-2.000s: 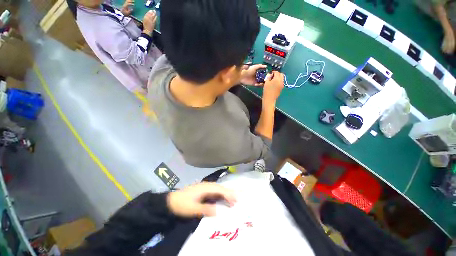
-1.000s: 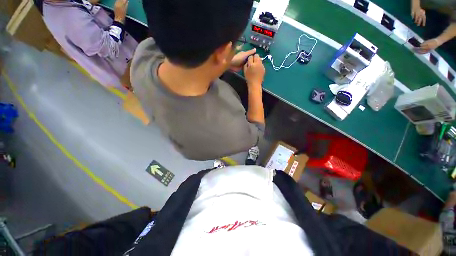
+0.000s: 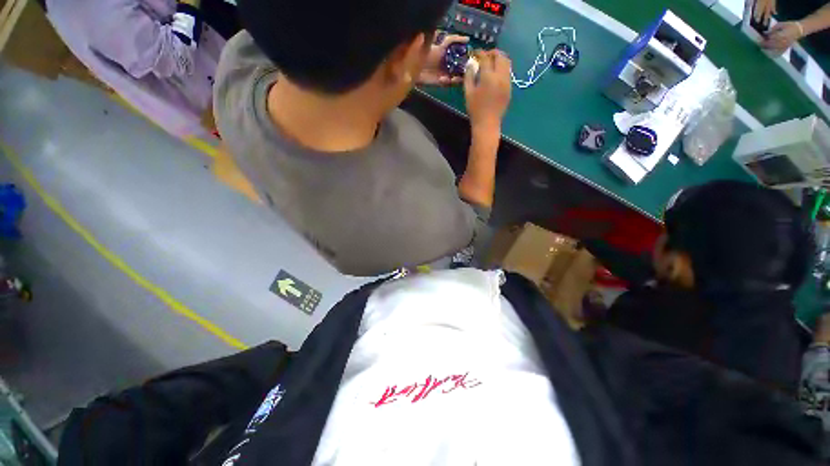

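Neither of my hands is in the picture; only my dark sleeves show at the bottom. In front of me a person in a grey-brown shirt holds a black electronic unit in both hands at the green bench. A white lead runs over the bench to a round dark unit. A black unit rests on a long white box, with another dark unit beside it. A power supply shows red digits.
A blue-and-silver fixture, a plastic bag and a pale instrument housing stand on the bench. A dark-haired person is low at the right, by cartons. Another person in pale purple is at upper left.
A dark-clothed person has come into view at the right, over the red stool's area. My hand, seen two seconds ago over my white shirt, is out of view. The view has shifted.
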